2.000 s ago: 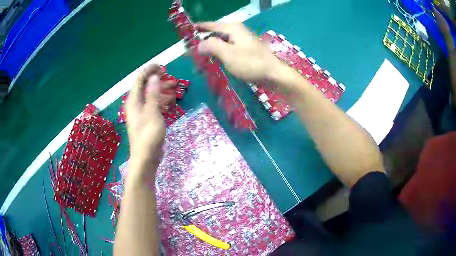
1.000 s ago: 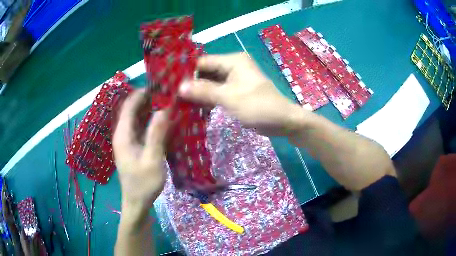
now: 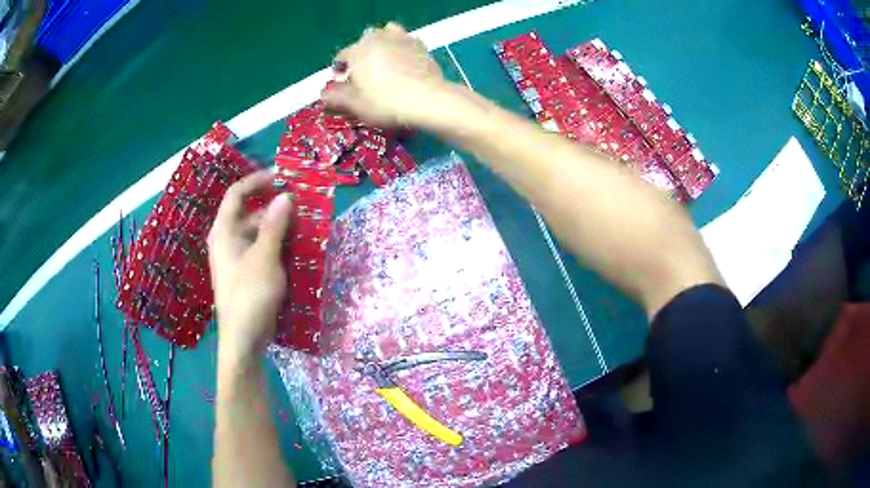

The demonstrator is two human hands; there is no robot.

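Note:
My left hand [image 3: 250, 262] holds a red PCB panel strip [image 3: 307, 257] upright along its length, over the left edge of the shiny bubble wrap bag [image 3: 429, 257]. My right hand [image 3: 382, 81] is above the far end of a loose pile of small separated red boards [image 3: 367, 152]; its fingertips are curled and partly hidden, so I cannot tell whether they grip a piece. Cutters with one yellow handle and one dark handle [image 3: 418, 416] lie on the bag, untouched.
A block of red board strips [image 3: 176, 248] lies at left, with thin red waste strips [image 3: 143, 381] below it. More board strips [image 3: 611, 124] lie at right, beside a white paper sheet [image 3: 768, 224]. A yellow grid frame [image 3: 832, 124] is far right.
The strip has come down from mid-air in front of me to the bag's left edge. My right hand has left it and moved up to the far side of the small board pile.

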